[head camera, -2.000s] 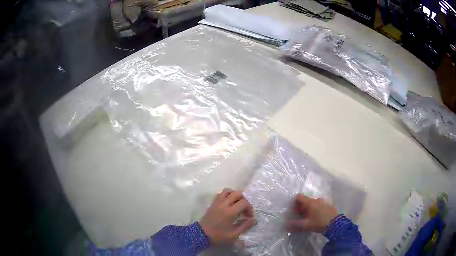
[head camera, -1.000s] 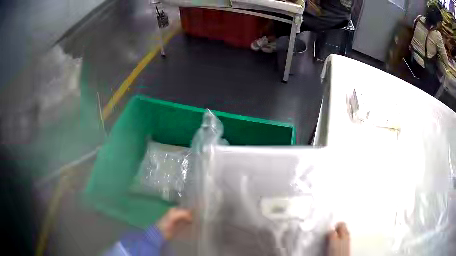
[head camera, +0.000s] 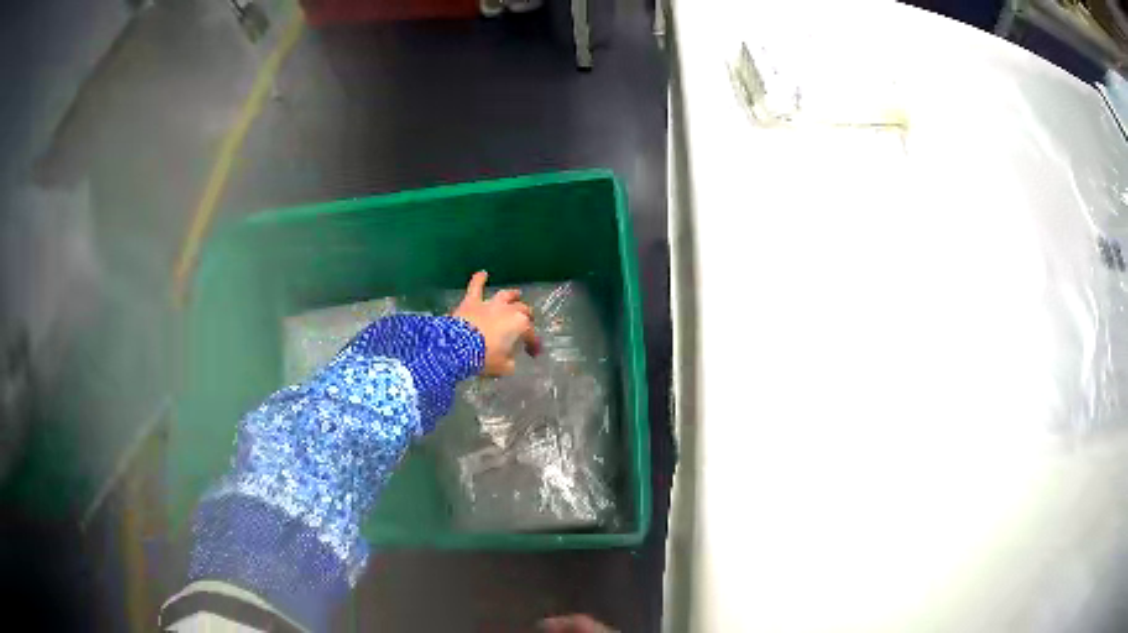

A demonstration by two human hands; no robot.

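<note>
A grey packed item in shiny clear film [head camera: 538, 427] lies flat in the right part of a green bin [head camera: 628, 371] on the floor. My left hand [head camera: 499, 328], in a blue sleeve, is over the upper part of this item with its fingers spread. It does not grip the item; whether it touches the film is unclear. Another pale packed item [head camera: 334, 334] lies at the left in the bin, partly hidden by my sleeve. My right hand [head camera: 576, 623] is cut off by the bottom edge; only a small blurred part shows.
The white worktable [head camera: 792, 371] stands right of the bin, its edge close to the bin's wall. Clear poly film [head camera: 1070, 247] lies on its far right side. A yellow floor line [head camera: 235, 155] runs on the left. A red container [head camera: 390, 10] and a table leg are at the top.
The packed item has gone from between my hands at the table side down into the bin. My left hand has moved over it, and my right hand has dropped to the bottom edge.
</note>
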